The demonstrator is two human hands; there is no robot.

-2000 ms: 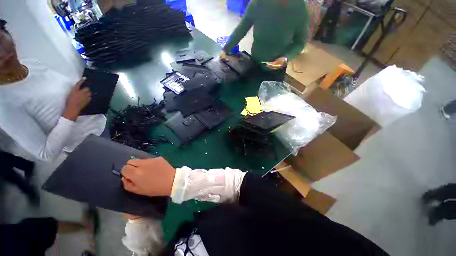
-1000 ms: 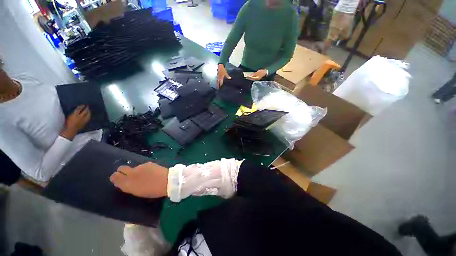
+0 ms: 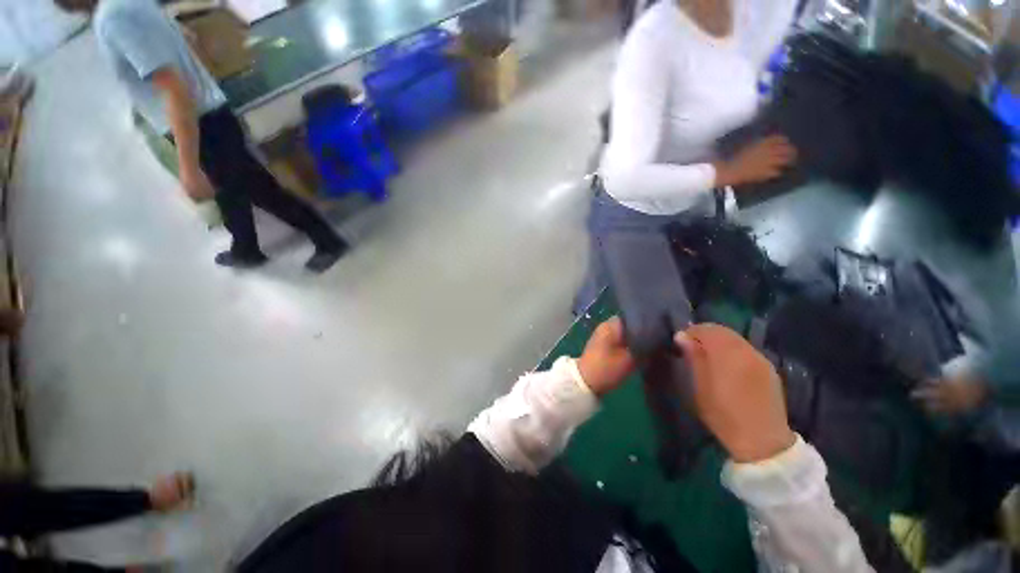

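A black rectangular panel [image 3: 651,282] is held up in front of me, seen narrow and blurred. My left hand [image 3: 605,357] grips its lower left edge. My right hand [image 3: 733,386] is curled, with its fingertips at the panel's lower right edge. A lead cannot be made out. A dark, blurred shape [image 3: 674,414] lies below the panel, between my hands, over the green table [image 3: 604,437].
A co-worker in white [image 3: 671,123] stands just beyond the panel, beside a tangled black heap [image 3: 727,260]. Black panels [image 3: 833,392] and a white-marked unit [image 3: 863,272] lie to the right, near another person's hand [image 3: 951,392]. A person walks at upper left, near blue stools [image 3: 349,140].
The view has swung left. The panel, earlier spread wide and low with my right hand on its face, is now seen narrow and held between both hands. My left hand has come into view.
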